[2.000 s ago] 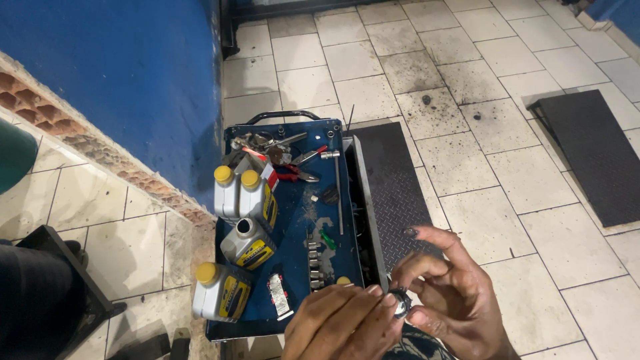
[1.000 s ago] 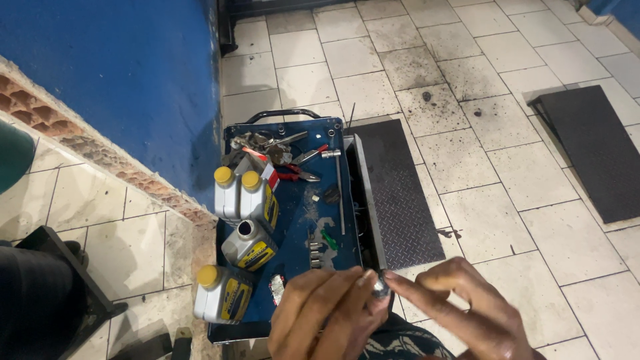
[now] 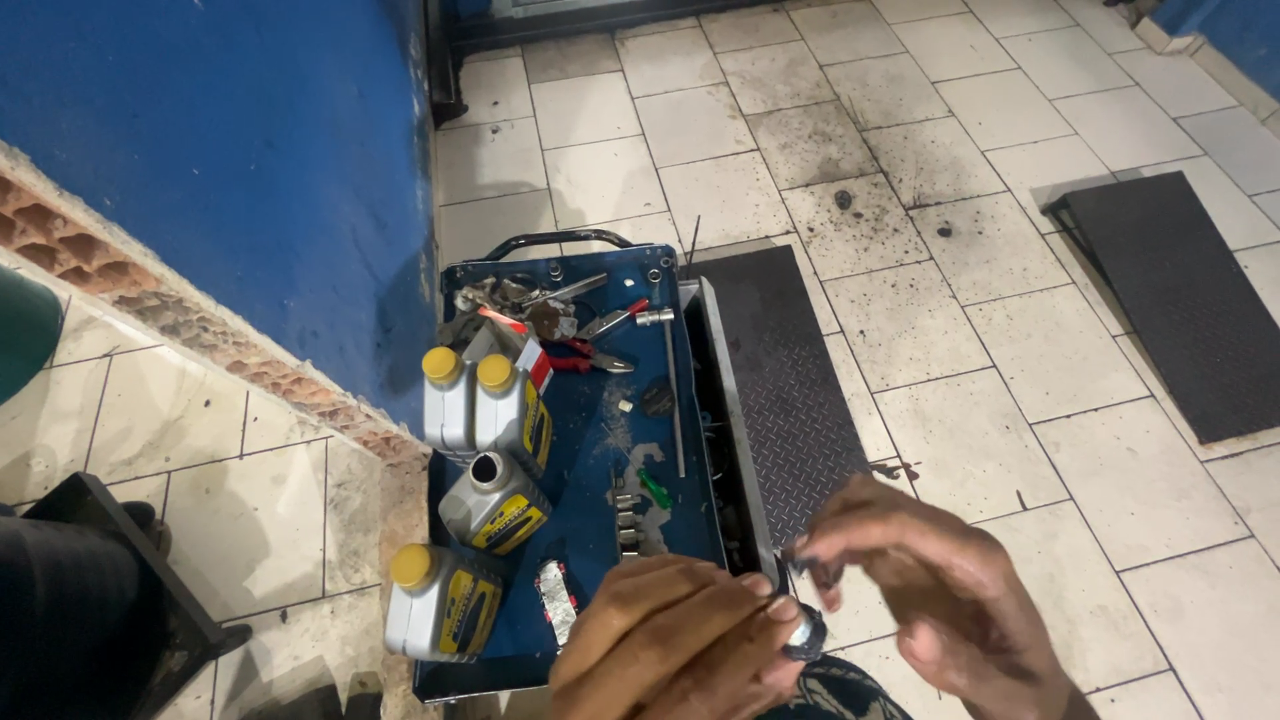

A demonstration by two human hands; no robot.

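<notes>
My left hand (image 3: 680,640), at the bottom centre, grips a small round part (image 3: 803,632) with a dark rim and a shiny pale face. What the part is I cannot tell. Just to the right, my right hand (image 3: 930,590) is raised with its fingers curled and apart, dark smears on the fingertips, and holds nothing that shows. Beyond my left hand, a row of metal sockets (image 3: 627,520) and a green-handled screwdriver (image 3: 655,488) lie on the blue tool cart's top (image 3: 590,440). A crumpled silver tube (image 3: 556,603) lies left of my left hand.
Several grey oil bottles (image 3: 445,605) stand along the cart's left side, one uncapped (image 3: 492,500). Red-handled pliers (image 3: 590,358), a long metal bar (image 3: 677,400) and rags lie farther back. A blue wall (image 3: 250,150) rises at left. Black ramps (image 3: 1170,300) rest on the tiled floor.
My right hand has moved away from the small round part, which it was at or near in the earlier frames. My left hand still holds the part.
</notes>
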